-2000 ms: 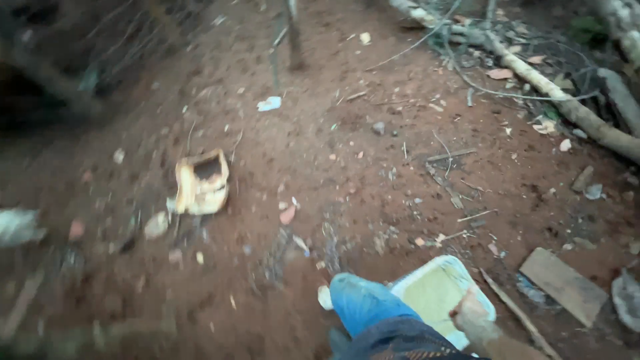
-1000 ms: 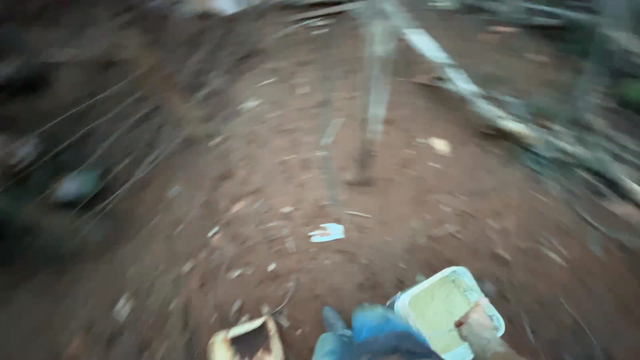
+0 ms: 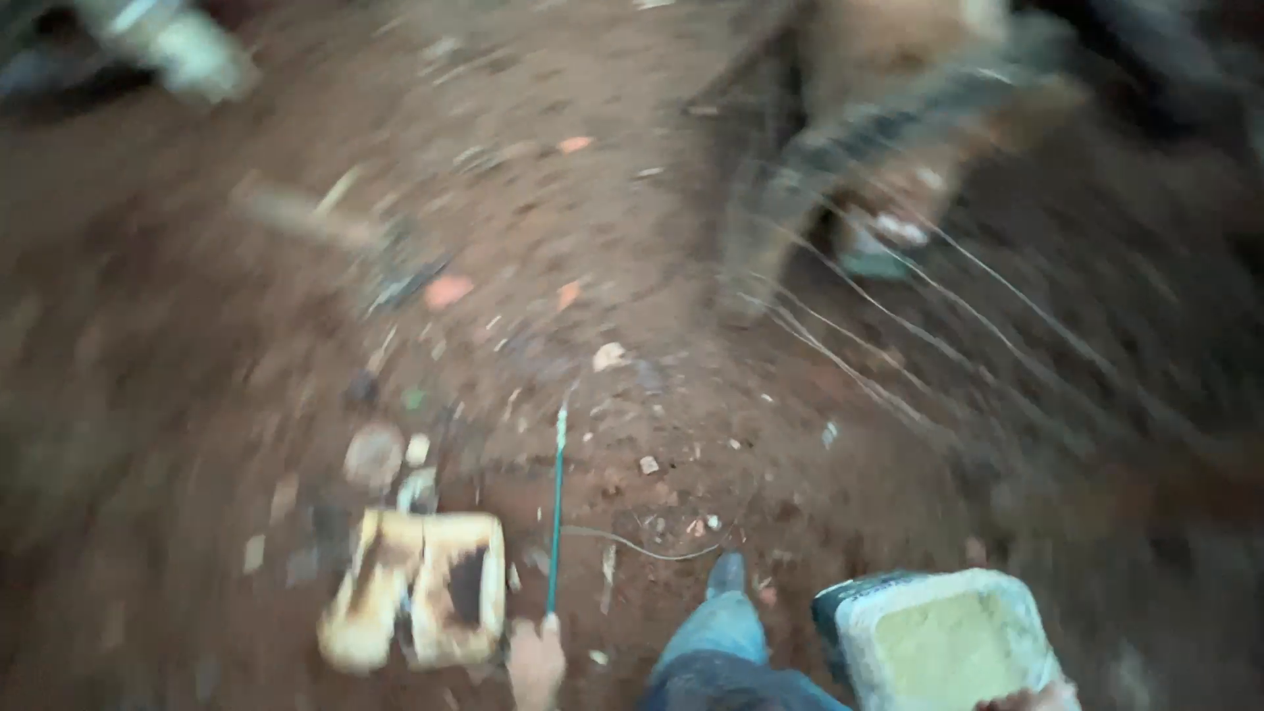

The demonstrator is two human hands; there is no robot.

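Observation:
My left hand (image 3: pixel 536 660), low in the view, is closed around the lower end of a thin green stick (image 3: pixel 557 523) that points up and away. Just left of that hand, a dirty, cut-open yellowish plastic container (image 3: pixel 425 592) lies on the ground. At the bottom right my right hand (image 3: pixel 1032 697) is on the near rim of a rectangular pale tub (image 3: pixel 948 642) holding a yellowish-green substance. The fingers of the right hand are partly cut off by the frame edge.
Reddish-brown dirt ground (image 3: pixel 612 247) carries scattered litter and leaves. A blurred post or trunk (image 3: pixel 760 237) stands at the upper right, with thin wires or twigs (image 3: pixel 889 286) beside it. A round flat object (image 3: pixel 374 455) lies beyond the cut-open container. My leg in blue trousers (image 3: pixel 716 632) is at bottom centre.
My left hand with the green stick has come into view. The view has swung strongly across the ground. My right hand stays at the tub.

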